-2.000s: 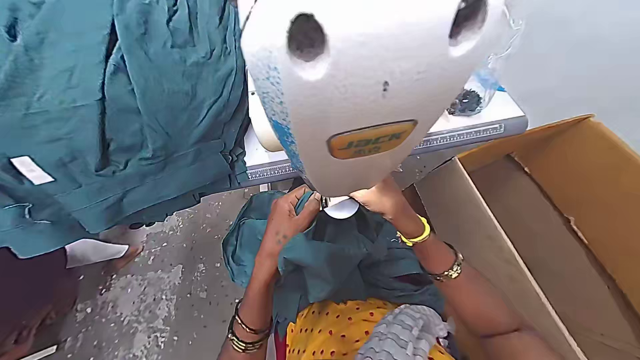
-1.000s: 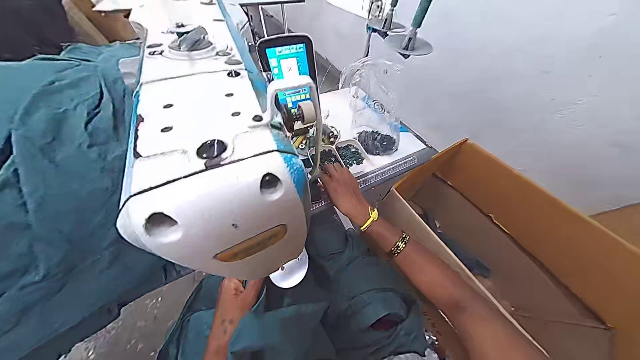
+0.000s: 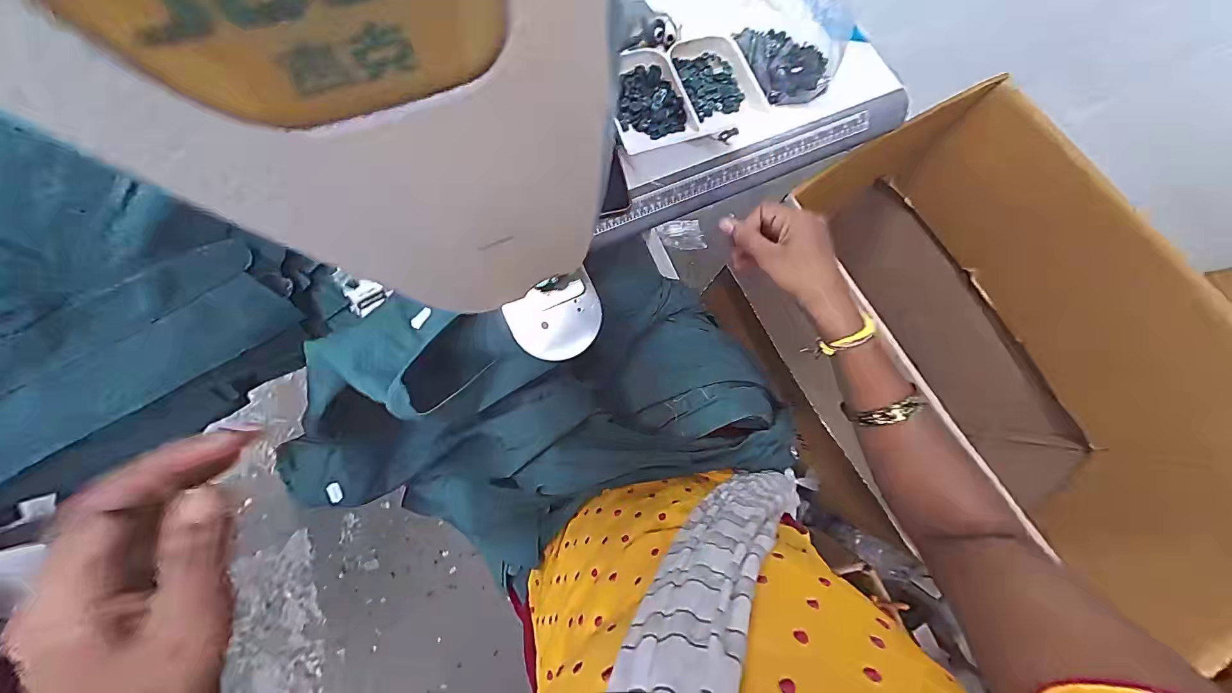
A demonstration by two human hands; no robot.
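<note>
My right hand (image 3: 784,245), with a yellow band and bangles on its wrist, is raised between the table edge and the cardboard box, thumb and fingers drawn together. Whether a small thing is between them cannot be told. Blurred and near the camera, my left hand (image 3: 144,558) is at the lower left, fingers apart, nothing seen in it. A dark teal garment (image 3: 597,414) is bunched over my lap, partly under the white round plate (image 3: 553,318) below the sewing machine's head (image 3: 385,192). Small dark pieces, which look like buttons, fill a white divided tray (image 3: 688,91).
An open cardboard box (image 3: 1088,337) stands at the right. More teal fabric (image 3: 125,308) is piled at the left. A clear bag of dark pieces (image 3: 784,63) lies beyond the tray, and a ruler strip (image 3: 751,168) runs along the table edge.
My right hand has left the tray and come back toward the box. My left hand has let go of the garment near the machine and moved to the left. The view has shifted closer.
</note>
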